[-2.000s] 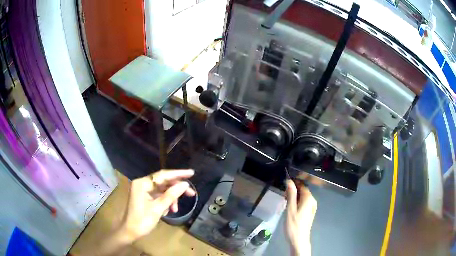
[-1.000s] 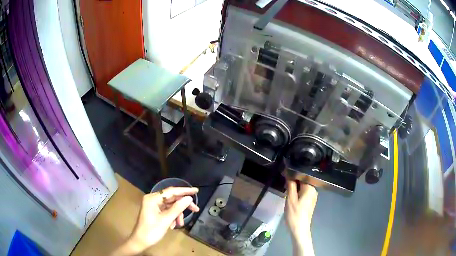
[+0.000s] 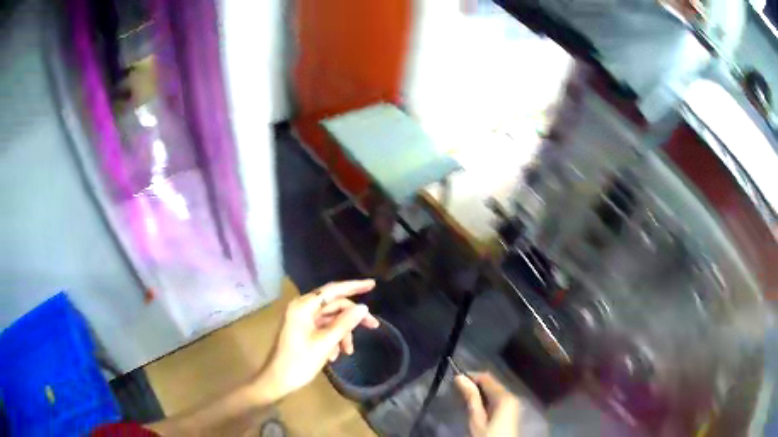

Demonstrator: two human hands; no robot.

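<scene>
My left hand [image 3: 320, 339] is above the floor beside the grey bucket, fingers apart and partly curled, with nothing visible in it. My right hand [image 3: 489, 404] is low in the frame, cut off by the bottom edge, with a slim silver tool, perhaps tweezers [image 3: 455, 367], between thumb and fingers. A long black rubber strip [image 3: 445, 363] hangs slanting beside the tool tip; whether the tool grips it is too blurred to tell. The machine [image 3: 631, 256] with its clear guard is blurred on the right, and its wheels cannot be made out.
The grey bucket [image 3: 368, 363] stands just right of my left hand. A stool [image 3: 391, 152] stands behind it. The purple strip curtain [image 3: 200, 128] hangs at the left, with a blue bin [image 3: 55, 375] at the lower left. An orange door [image 3: 351, 60] is at the back.
The view has swung left, bringing the blue bin further in and shifting the machine right. The strip and my right hand with the tool are now clear of the wheels, nearer my left hand.
</scene>
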